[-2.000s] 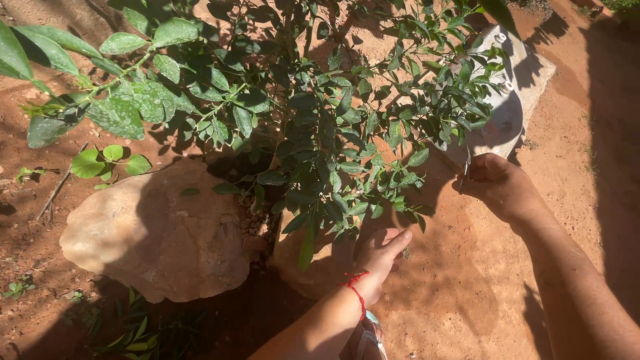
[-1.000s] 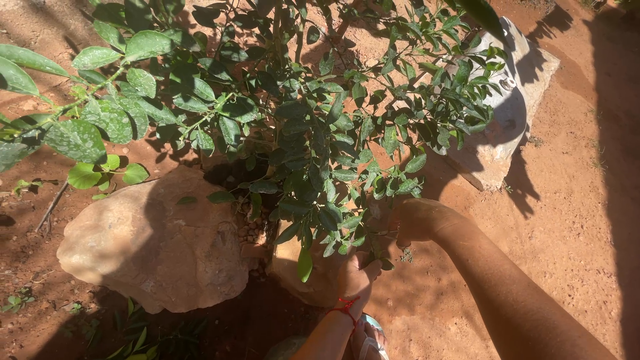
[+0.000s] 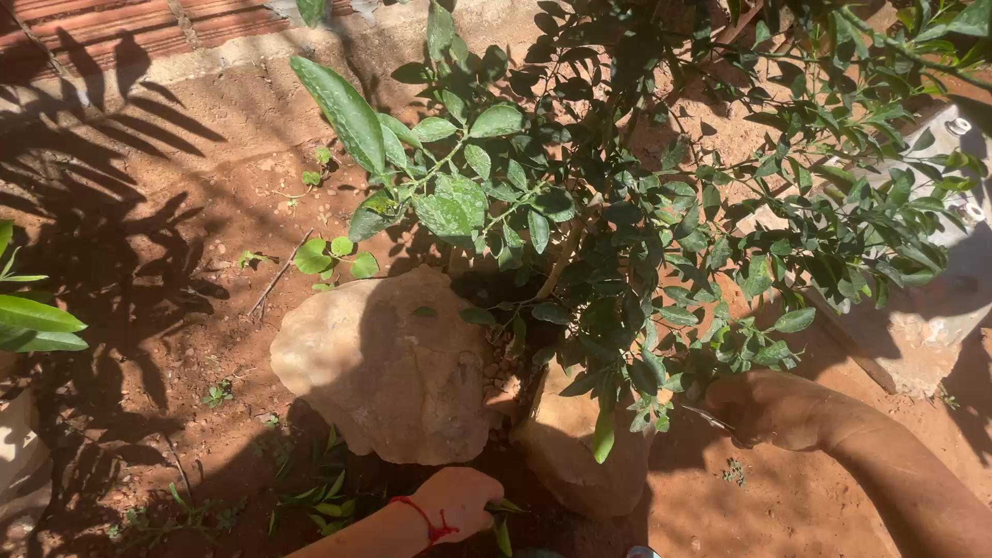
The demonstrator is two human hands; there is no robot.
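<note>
My left hand [image 3: 459, 500], with a red string bracelet on its wrist, is closed on a small leafy sprig [image 3: 504, 527] at the bottom, just below a large flat stone [image 3: 395, 364]. My right hand [image 3: 763, 409] is at the lower right, beside the hanging leaves of a bushy green shrub [image 3: 620, 271]. It holds a thin metal tool [image 3: 709, 419] that points left; most of the tool is hidden in the hand, so its kind cannot be told. A second stone [image 3: 593, 442] lies between my hands, under the lowest leaves.
A pale slab with metal fittings [image 3: 922, 333] lies at the right, partly behind branches. Cut leafy twigs [image 3: 333, 496] are on the reddish soil [image 3: 217, 310] left of my left hand. A brick wall [image 3: 132, 39] with a ledge runs along the upper left.
My left hand has moved left, away from the shrub's lower leaves, and now has a sprig in it. The view has swung left.
</note>
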